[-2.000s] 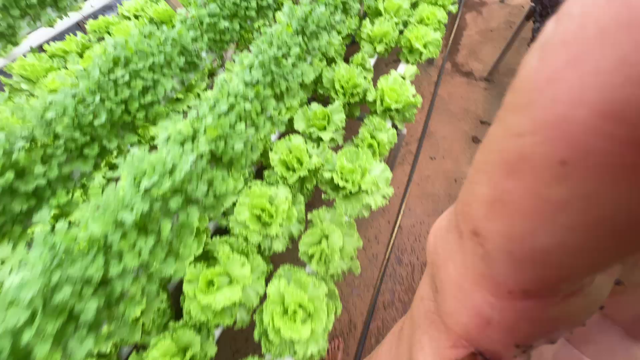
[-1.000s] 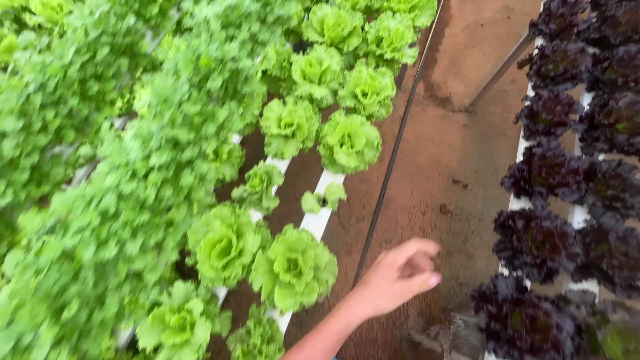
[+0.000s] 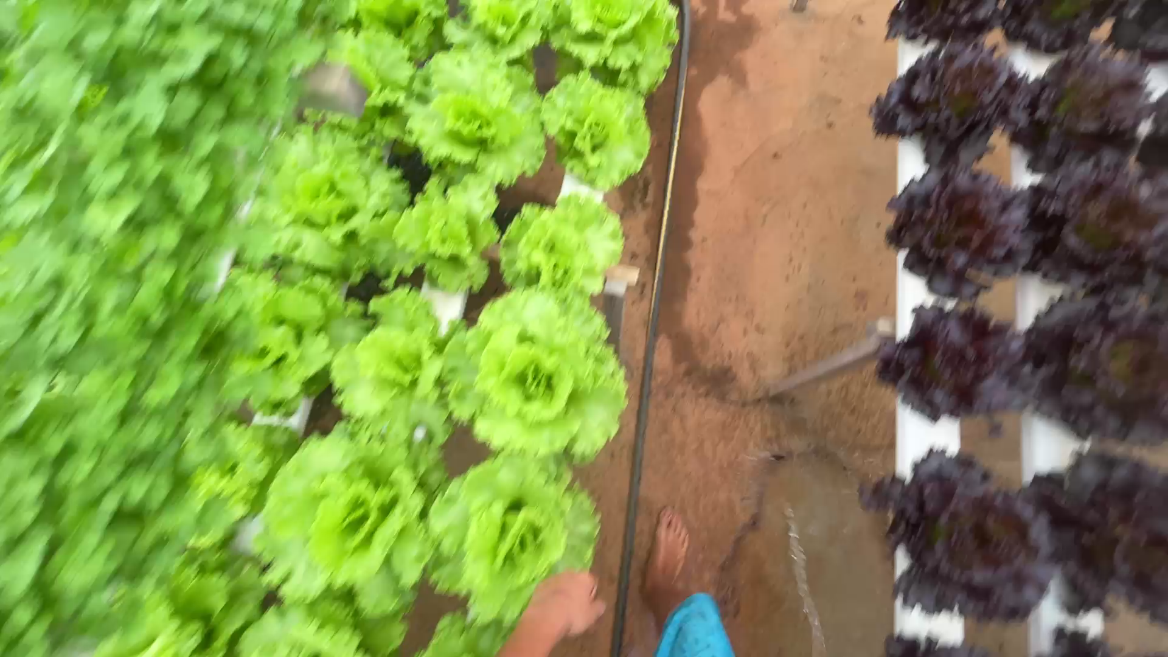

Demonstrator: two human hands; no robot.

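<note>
My left hand (image 3: 568, 600) is at the bottom, just right of centre-left, beside the lower edge of a green lettuce head (image 3: 516, 534). It looks blurred and partly curled; whether it touches the leaves cannot be told, and nothing shows held in it. Another large green lettuce (image 3: 534, 370) grows above that one, with more heads in rows to the left, set in white growing channels (image 3: 444, 306). My right hand is out of view.
A black hose (image 3: 650, 356) runs lengthwise beside the lettuce bed. Wet reddish ground (image 3: 776, 228) lies between the beds, with a bare foot (image 3: 669, 547) and blue clothing (image 3: 695, 628). Dark red lettuces (image 3: 958, 219) line the right; a slanted post (image 3: 826, 367) supports their side. Dense leafy greens (image 3: 119, 365) fill the left.
The view has shifted a lot. My left hand, over the path beside the hose one second ago, is now on the lettuce side of the hose, lower in view.
</note>
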